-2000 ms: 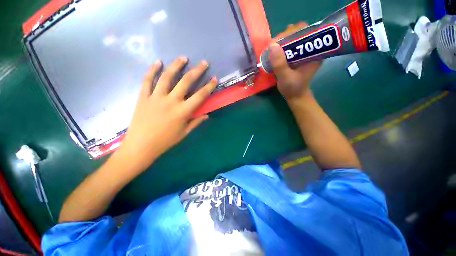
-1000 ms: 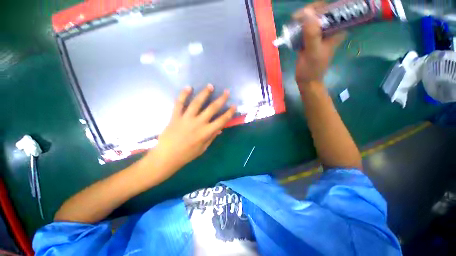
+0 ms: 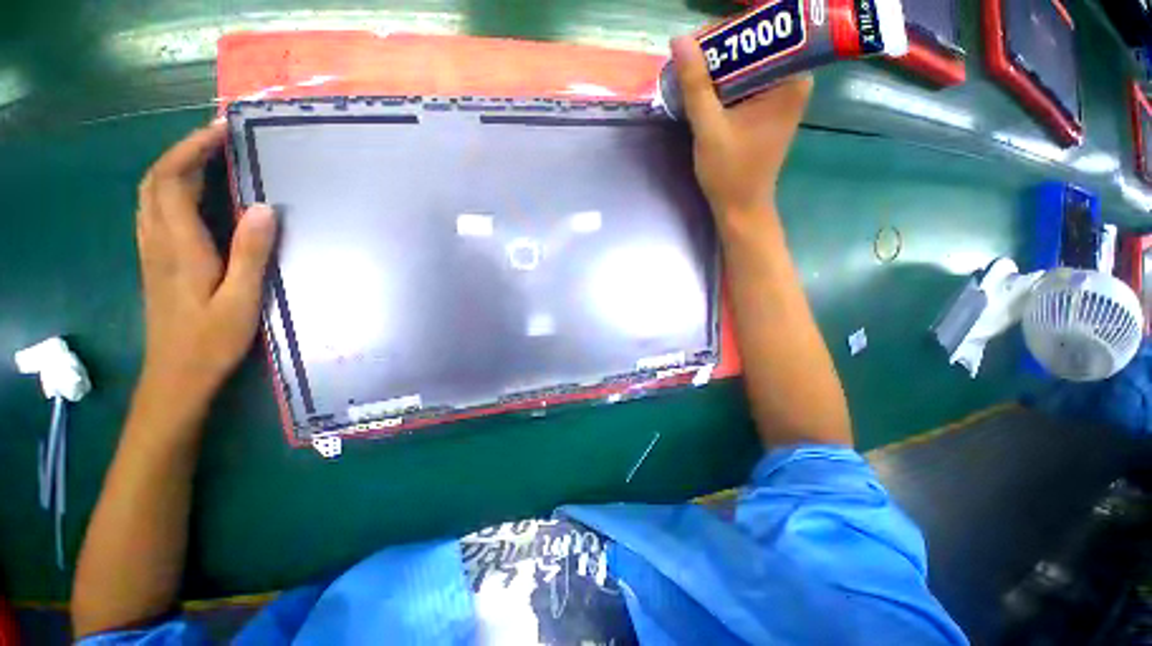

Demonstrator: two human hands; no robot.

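Observation:
A large shiny grey panel (image 3: 505, 316) with black strips round its edge lies on a red tray (image 3: 442, 70) on the green bench. My right hand (image 3: 739, 145) holds the B-7000 glue tube (image 3: 790, 44), its nozzle end at the panel's far right corner. The nozzle tip is mostly hidden by my fingers. My left hand (image 3: 202, 265) rests at the panel's left edge, thumb on the edge and fingers outside it; whether it grips the panel or tray I cannot tell.
A white fan (image 3: 1083, 324) and a white wrapped item (image 3: 985, 309) are at the right, by a blue bin (image 3: 1068, 234). A white wad (image 3: 53, 367) with thin tools lies left. A thin stick (image 3: 643, 457), a rubber band (image 3: 888, 244) and a white scrap (image 3: 858, 341) lie on the bench. More trayed panels (image 3: 1036, 57) stand far right.
My left hand has moved from the panel's near edge to its left edge. The panel now lies straighter, with its far edge in view. The tube's nozzle has come to the far right corner.

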